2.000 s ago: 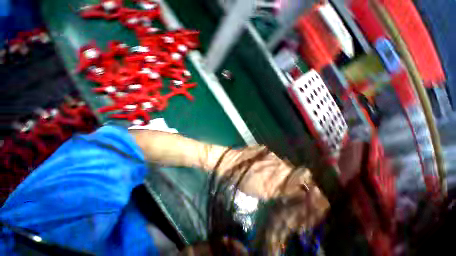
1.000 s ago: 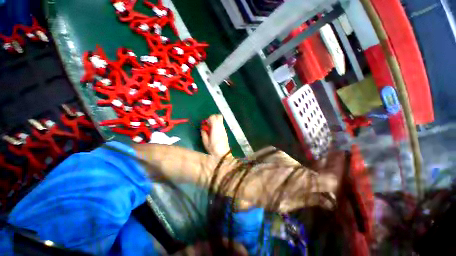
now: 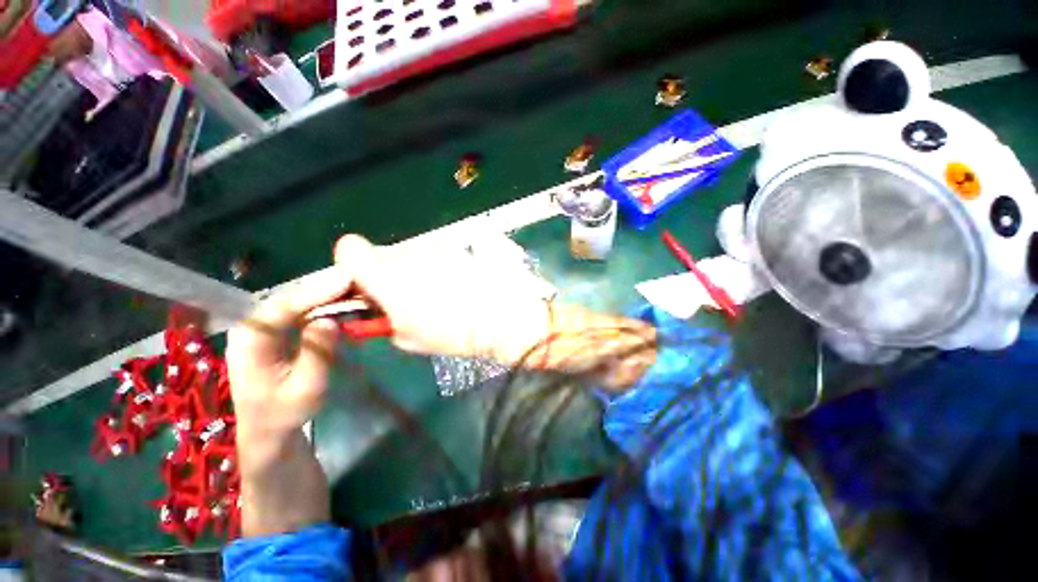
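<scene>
My left hand [image 3: 279, 381] and my right hand [image 3: 438, 313] meet in front of me at the left of centre. A red spring clamp [image 3: 364, 327] shows between them, gripped by the right hand. The left fingertips hold a small dark and whitish piece [image 3: 339, 308] at the clamp's end. The fingers hide most of both, so I cannot tell whether the jaws close on the piece. Strands of hair cross the view over the right wrist.
Red clamps [image 3: 182, 426] lie heaped at left. Crinkled clear plastic [image 3: 467, 373] lies below the right hand. A small bottle [image 3: 592, 233], blue tray [image 3: 672, 165], red pen-like tool [image 3: 703, 276] and panda-faced fan [image 3: 871, 250] stand right. Small units [image 3: 467, 171] and a perforated tray [image 3: 438, 34] are beyond.
The view has swung right, bringing in the fan, blue tray and bottle. Both hands are now together around a clamp and a small piece; the heaped clamps have shifted to the lower left.
</scene>
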